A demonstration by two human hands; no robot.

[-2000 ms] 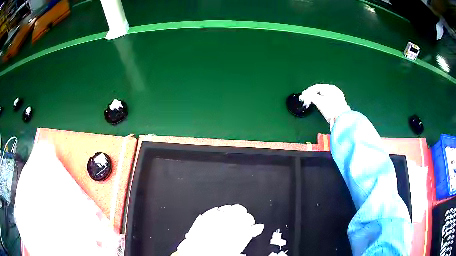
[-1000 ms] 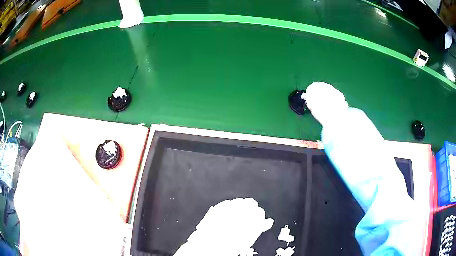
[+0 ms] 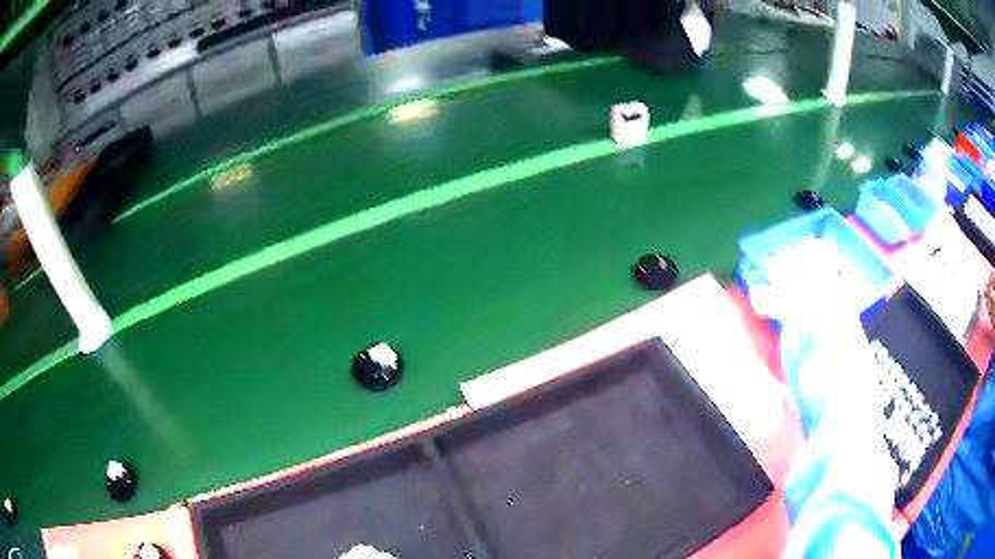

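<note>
My right hand (image 3: 805, 293), in a white glove, reaches into a blue open bin (image 3: 875, 269) at the right. Glare merges the glove with the white contents, so its fingers and grip are hidden. A white patch (image 3: 367, 552), probably my left glove, is cut off by the bottom edge over the black parts tray (image 3: 611, 453). A round black unit with a white piece on top (image 3: 378, 367) lies on the green belt behind the tray. A bare round black unit (image 3: 656, 271) lies farther right on the belt.
A neighbour's black tray (image 3: 927, 349) with rows of white parts lies right of my sleeve. More blue bins (image 3: 897, 210) stand beyond. A small white box (image 3: 630, 122) and white posts (image 3: 60, 262) stand along the belt's far side. Another topped unit (image 3: 120, 479) is at lower left.
The view has swung right. My right hand has left the black unit on the belt and is now in the blue bin. My left hand has slid almost out of the picture.
</note>
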